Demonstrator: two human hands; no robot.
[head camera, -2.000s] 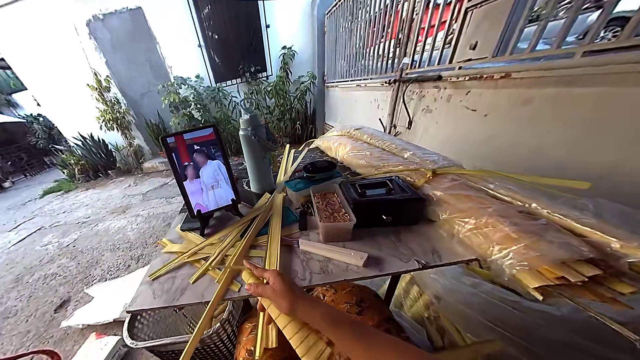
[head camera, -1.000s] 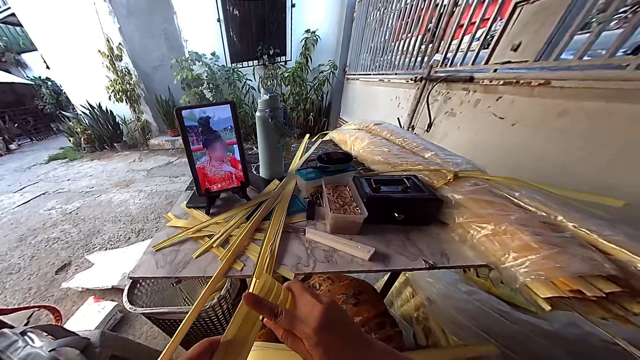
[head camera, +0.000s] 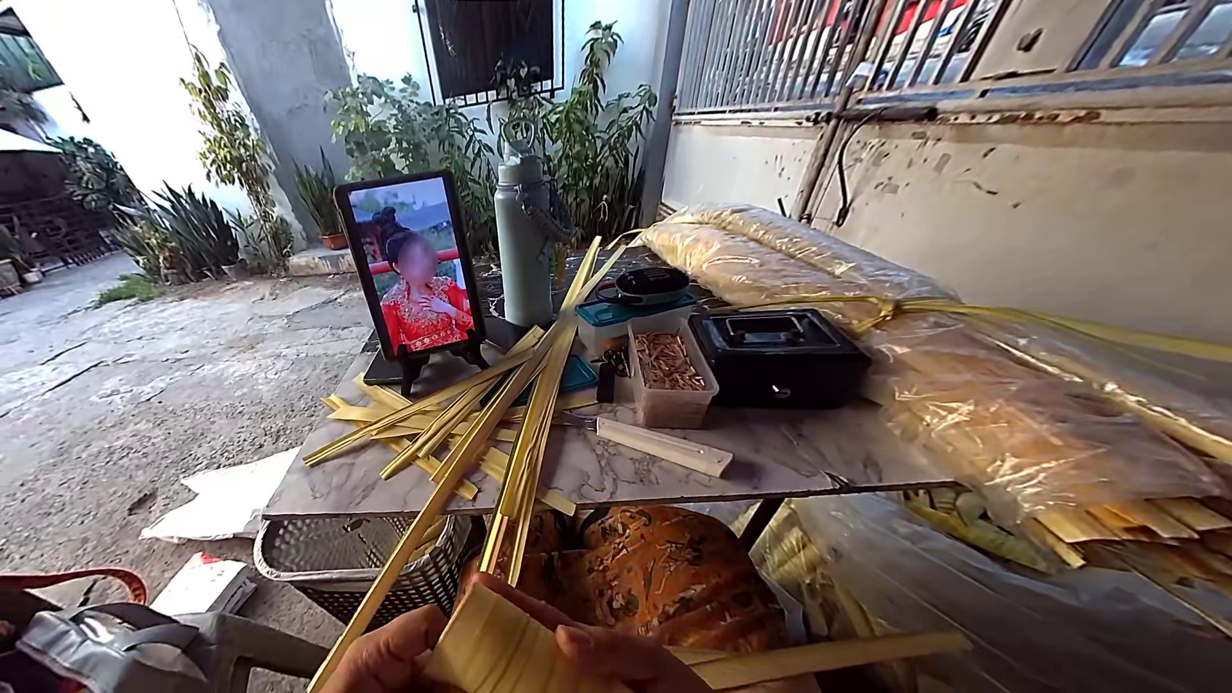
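At the bottom of the head view, my left hand (head camera: 390, 654) and my right hand (head camera: 621, 659) grip a folded bundle of pale yellow-green palm leaf strips (head camera: 505, 645) from either side. Long strips (head camera: 534, 423) run from the bundle up over the marble-patterned table (head camera: 423, 496). Other cut strips (head camera: 428, 428) lie crossed at its left. A wooden-handled tool (head camera: 664, 446) rests near the front edge; its far end is partly covered by leaves. Behind it stands a plastic tub (head camera: 671, 399) of small light-brown pieces. One more strip (head camera: 837, 656) sticks out right of my right hand.
A tablet (head camera: 414, 269) on a stand, a green bottle (head camera: 525, 241) and a black cash box (head camera: 780, 361) stand on the table. Plastic-wrapped leaf bundles (head camera: 1039, 385) cover the right side. Below are a grey basket (head camera: 361, 577) and an orange patterned cloth (head camera: 679, 568).
Two seconds ago only one hand was plainly seen at the leaves; now both are at the bundle, lower in view. The picture on the tablet has changed.
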